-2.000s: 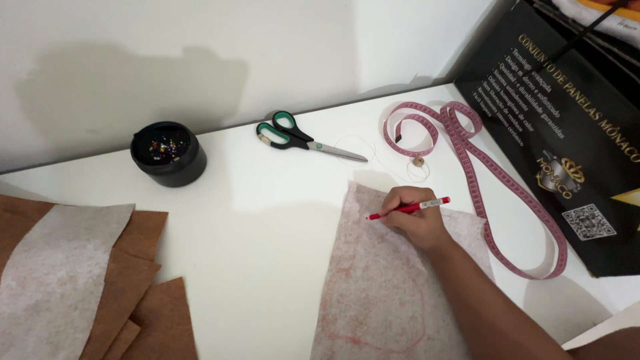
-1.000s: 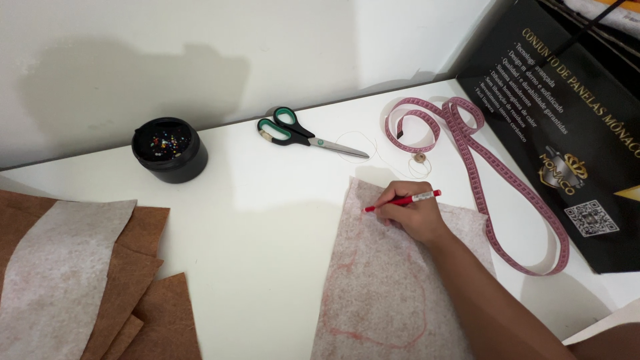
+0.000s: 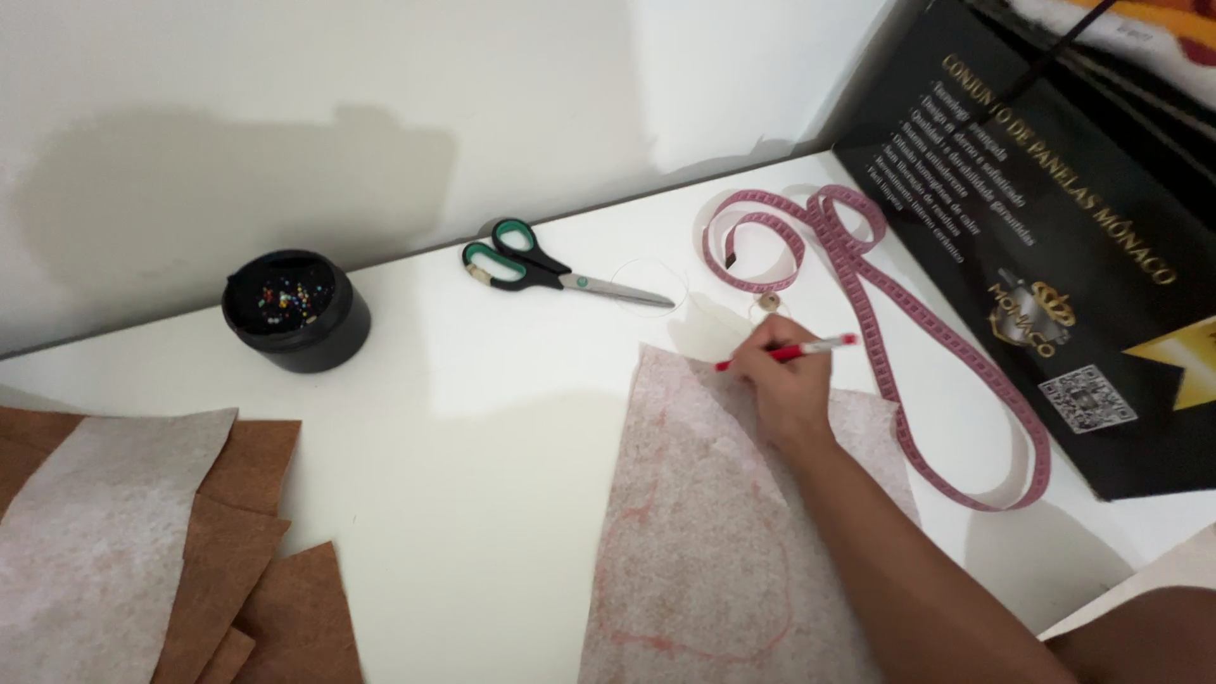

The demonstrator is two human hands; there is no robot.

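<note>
My right hand [image 3: 784, 380] grips a red and white pen [image 3: 793, 352], its tip at the upper edge of a pale, greyish-pink fabric piece [image 3: 693, 532]. Faint reddish curved lines mark the fabric, which lies on the white table. My forearm crosses its right part and hides some of it. Just beyond the hand is a small spool or button-like item [image 3: 769, 302] with thin thread around it. Scissors with black and green handles [image 3: 560, 275] lie farther left, their blades closed. My left hand is out of view.
A pink measuring tape [image 3: 879, 351] loops right of the fabric, beside a black printed box [image 3: 1026, 247]. At the left stand a black round tub [image 3: 328, 332] of colourful beads or pins and, nearer, brown sheets [image 3: 242, 475] under a pale strip [image 3: 104, 532]. A wall borders the table.
My right hand and the pen have moved up to the fabric's upper edge, from a little below it. The fabric's top left corner has shifted slightly left.
</note>
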